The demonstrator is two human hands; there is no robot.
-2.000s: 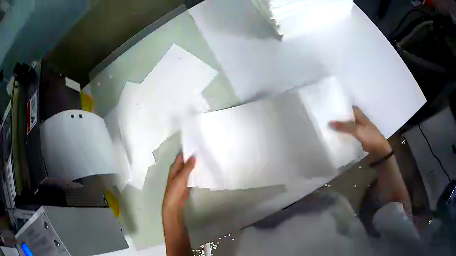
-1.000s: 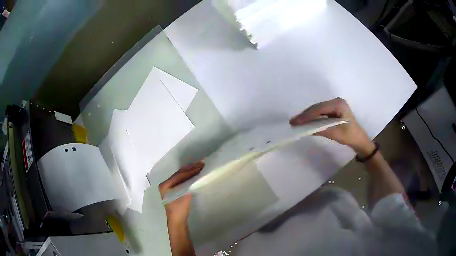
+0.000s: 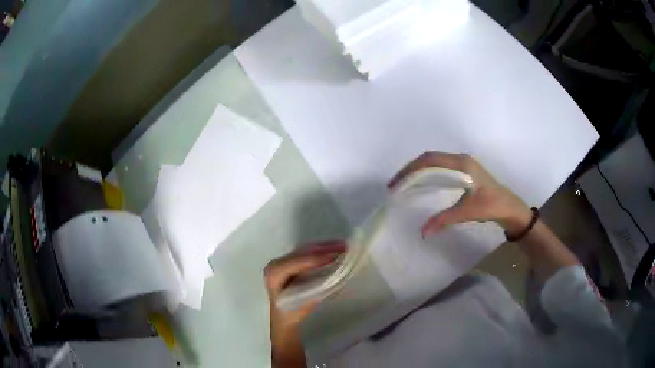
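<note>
A thin stack of white sheets (image 3: 366,244) is held edge-on above the table, bent into an S-like curve and partly blurred. My left hand (image 3: 302,273) grips its lower left end, fingers behind and thumb side towards me. My right hand (image 3: 460,190) is around its upper right end, with fingers over the far side and the thumb on the near side. Loose white sheets (image 3: 215,187) lie overlapping on the pale green part of the table.
A thick sheet stack (image 3: 402,32) with a ragged edge stands at the table's back. A curved outfeed sheet (image 3: 108,251) with two holes hangs from the dark machine (image 3: 64,183) at left. The white table part (image 3: 524,108) reaches right. A cable lies over a white surface at far right.
The held sheets went from spread flat to edge-on, and are now bent into an S-like curve. My hands have come closer together. The loose sheets and outfeed sheet look much the same.
</note>
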